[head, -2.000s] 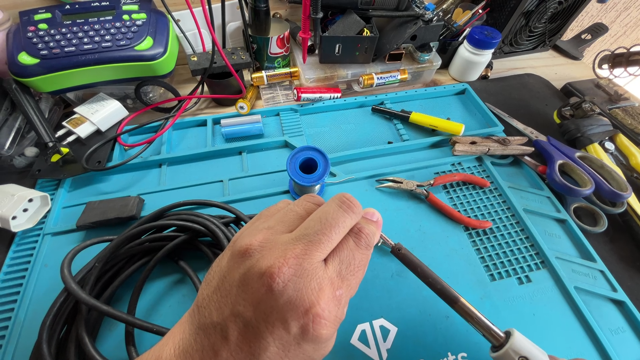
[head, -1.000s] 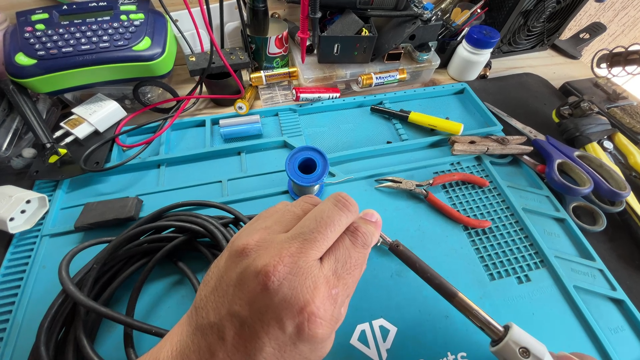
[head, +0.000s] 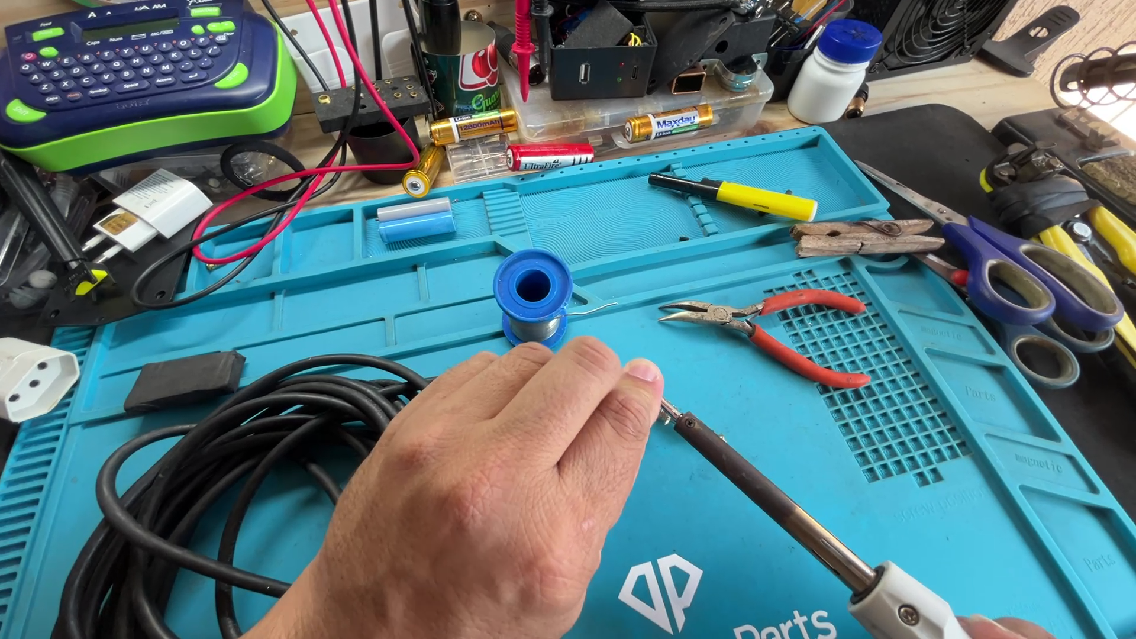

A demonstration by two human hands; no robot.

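Note:
My left hand (head: 497,488) is in the middle, back upward, thumb and fingers pinched together on something small that they mostly hide. The tip of a soldering iron (head: 763,497) meets a shiny bit of metal just beside the thumb. My right hand (head: 1007,628), mostly out of view at the lower right, holds the iron's grey handle. Just beyond my left fingers a blue spool of solder wire (head: 534,297) stands upright, its loose end pointing right. Red-handled pliers (head: 754,318) lie open on the blue silicone mat (head: 763,577). A coil of black cable (head: 222,444) lies left of my left hand.
Scissors (head: 1012,266) and a wooden clothespin (head: 865,238) are at the right. A yellow-and-black tool (head: 737,193) and two cylindrical cells (head: 415,220) lie in the mat's trays. Batteries (head: 550,157), a white bottle (head: 834,71), red and black leads (head: 293,186) and a label maker (head: 142,80) line the back.

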